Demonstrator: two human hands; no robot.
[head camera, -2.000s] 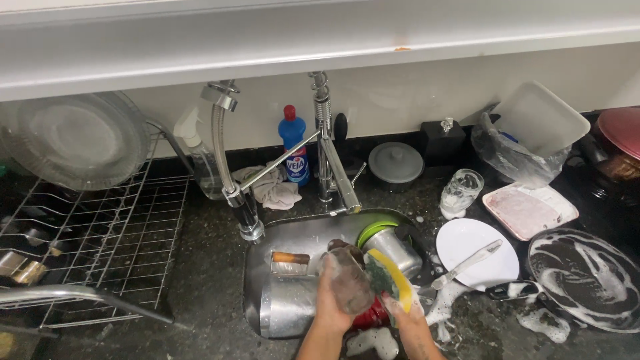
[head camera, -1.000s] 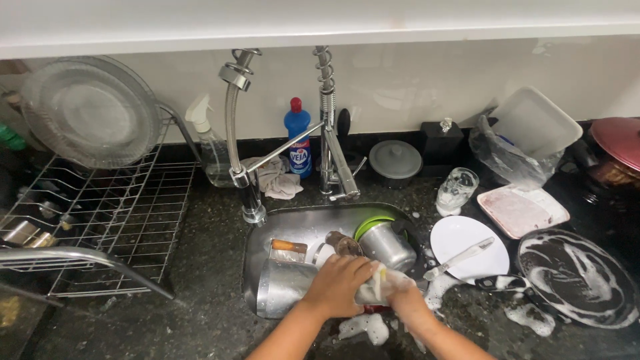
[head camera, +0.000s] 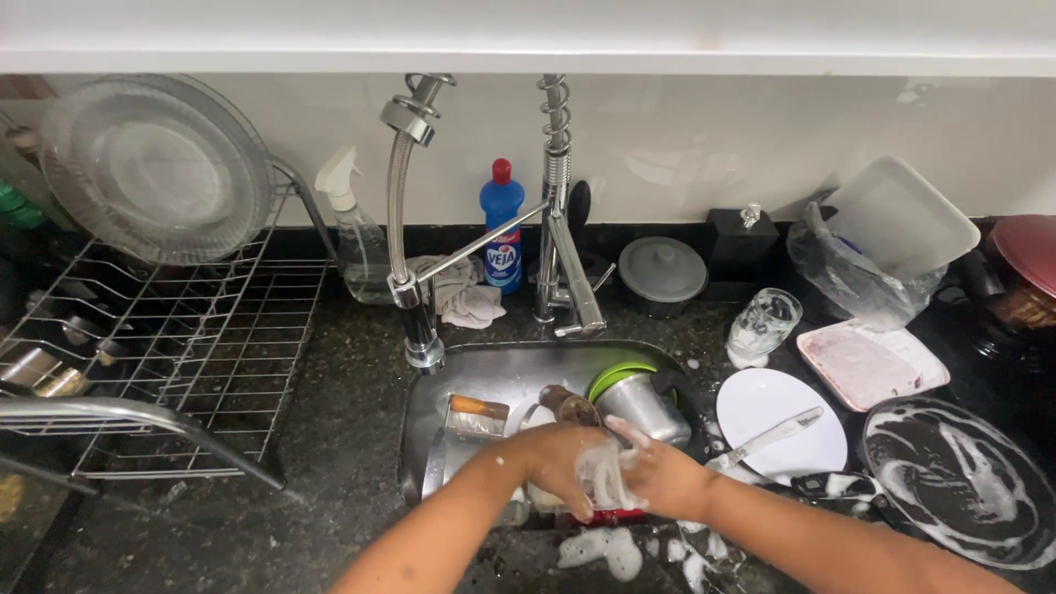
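Observation:
My left hand (head camera: 565, 466) grips a soapy clear glass (head camera: 606, 474) over the front of the steel sink (head camera: 495, 363). Foam coats my right hand (head camera: 664, 474), which is pressed against the glass's other side; part of it is hidden, and no sponge can be made out. Behind my hands, the sink holds an aluminium pot (head camera: 648, 408) with a green-rimmed item (head camera: 619, 375) behind it, a brown item (head camera: 569, 404), and a piece with an orange-brown handle (head camera: 478, 408). Something red (head camera: 610, 517) shows below the glass.
Right of the sink are a white plate (head camera: 780, 412) with a knife (head camera: 775, 437), a foamy black pan (head camera: 961, 487), a glass (head camera: 763, 322) and a foam tray (head camera: 873, 363). A wire dish rack (head camera: 289, 330) stands left. The faucet (head camera: 561, 247) rises behind the sink, near a blue bottle (head camera: 502, 231).
Two seconds ago a yellow and green sponge showed in my right hand beside the glass; now it is out of sight. My hands have come together around the glass.

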